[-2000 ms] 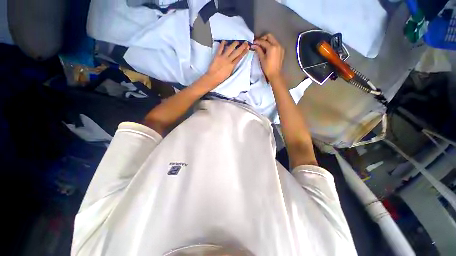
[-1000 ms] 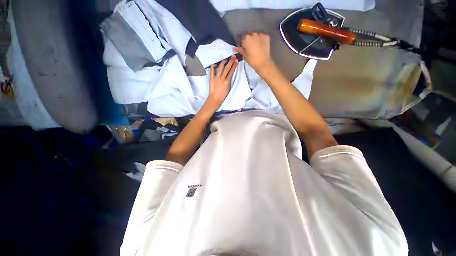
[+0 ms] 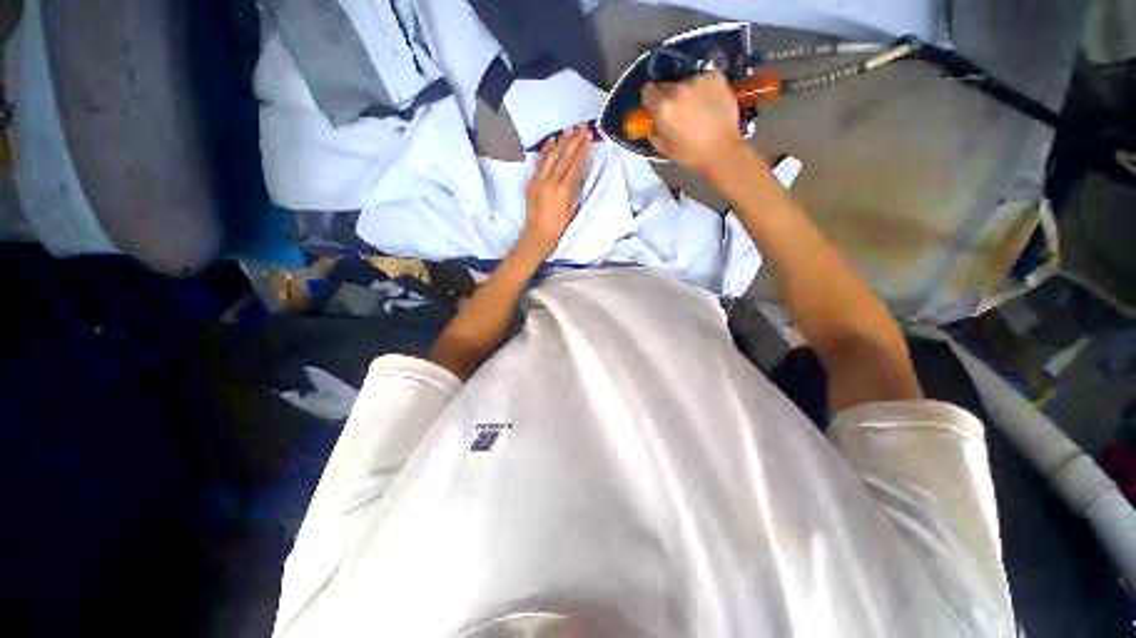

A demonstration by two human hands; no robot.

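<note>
A pale blue-white garment piece [image 3: 424, 175] with grey and dark sections lies on the table in front of me. My left hand [image 3: 557, 187] lies flat on it, fingers pointing away, at a narrow dark strip. My right hand [image 3: 694, 119] grips the orange-brown handle [image 3: 760, 89] of the steam iron [image 3: 627, 97]. The iron's pointed plate is turned to the left, with its tip at the right end of the dark strip, close to my left fingertips. A dark panel [image 3: 539, 38] lies beyond the pale cloth.
The grey table cover [image 3: 860, 187] is brownish on the right. A hose and cord [image 3: 828, 62] run right from the iron. A padded grey roll [image 3: 131, 125] stands at left. More pale cloth [image 3: 860, 15] lies at the far side. A pale pipe [image 3: 1059, 461] is at lower right.
My right hand has let go of the cloth and taken hold of the iron, which has moved left to the dark strip. My left hand has stayed on the cloth.
</note>
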